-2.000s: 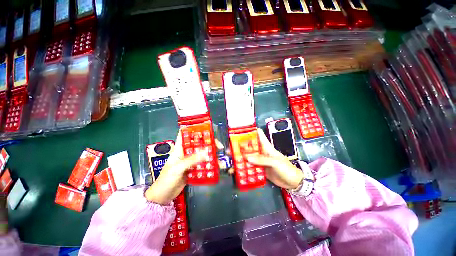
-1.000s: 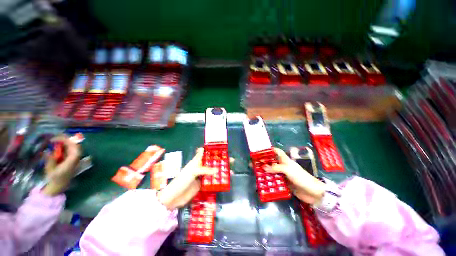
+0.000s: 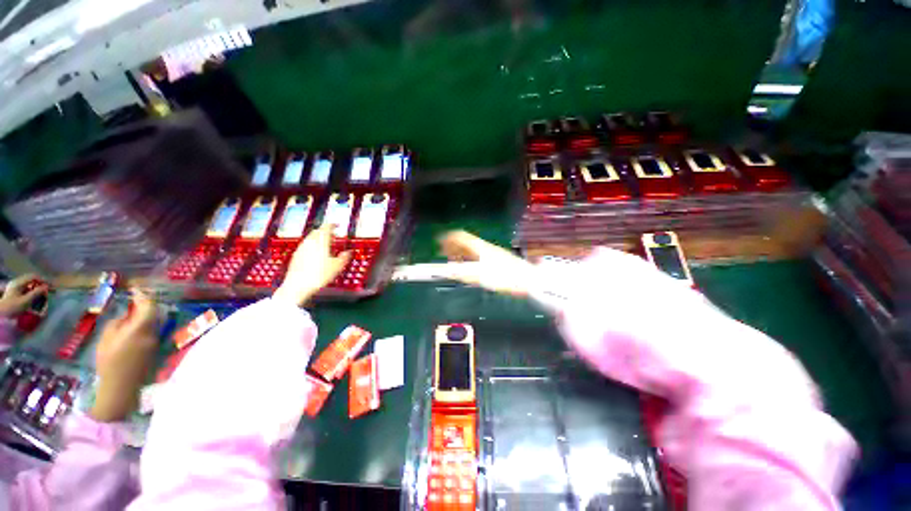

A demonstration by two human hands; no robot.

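Observation:
A filled tray of open red flip phones with lit screens (image 3: 265, 225) stands at the back left. My left hand (image 3: 315, 264) is over its front row, fingers apart at the keypads of the right-hand phones; it does not appear to grip one. My right hand (image 3: 484, 264) is blurred, just right of that tray, and appears empty with its fingers extended. An open red phone with a black screen (image 3: 455, 434) lies in the clear blister tray (image 3: 549, 424) before me. Another open phone (image 3: 664, 255) is partly hidden behind my right sleeve.
Orange batteries (image 3: 343, 351) and a white one (image 3: 390, 362) lie left of the clear tray. Stacked trays of closed phones (image 3: 649, 175) stand back right, tall tray stacks (image 3: 879, 250) far right and at left. A co-worker's hands (image 3: 125, 349) are at left, beside an open phone.
My hands have moved from above the clear tray up and left to the filled tray. The two phones they held have left them; the filled tray's front row now shows more lit screens at its right end.

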